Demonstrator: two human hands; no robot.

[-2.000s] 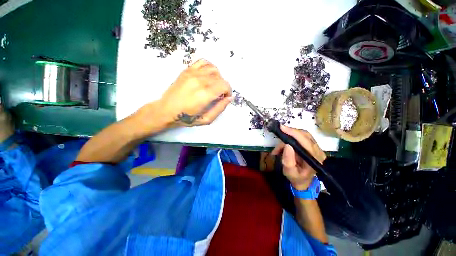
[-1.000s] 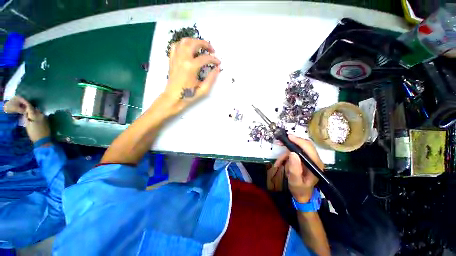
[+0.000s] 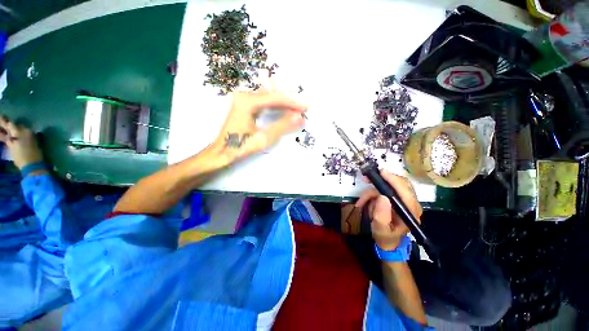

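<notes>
My right hand [image 3: 389, 210] holds the black soldering iron [image 3: 395, 199], its thin metal tip pointing up and left over the white sheet [image 3: 323, 39]. My left hand [image 3: 261, 119] is slightly blurred, thumb and fingertips together at a small dark component [image 3: 303, 114]. Just below its fingertips lies a small silvery cluster of metal parts [image 3: 309, 138]. The tip is to the right of the cluster, apart from it. A dark green-black pile of components [image 3: 232, 52] lies at the upper left of the sheet. Purple-silver components [image 3: 392, 116] lie at the right, with a smaller group [image 3: 339, 163] by the iron.
A tan round container [image 3: 415, 155] holds a whitish heap. A solder spool [image 3: 102, 121] stands on the green mat [image 3: 129, 64] at left. A black fan [image 3: 460, 77], a yellow sponge [image 3: 557, 189] and a clear bottle [image 3: 568, 39] are at right. Another person's hand [image 3: 19, 142] is at far left.
My left hand went from near the silvery cluster to the dark pile, then came back toward the cluster with a small component. The iron tip moved away from the cluster. The view shifted.
</notes>
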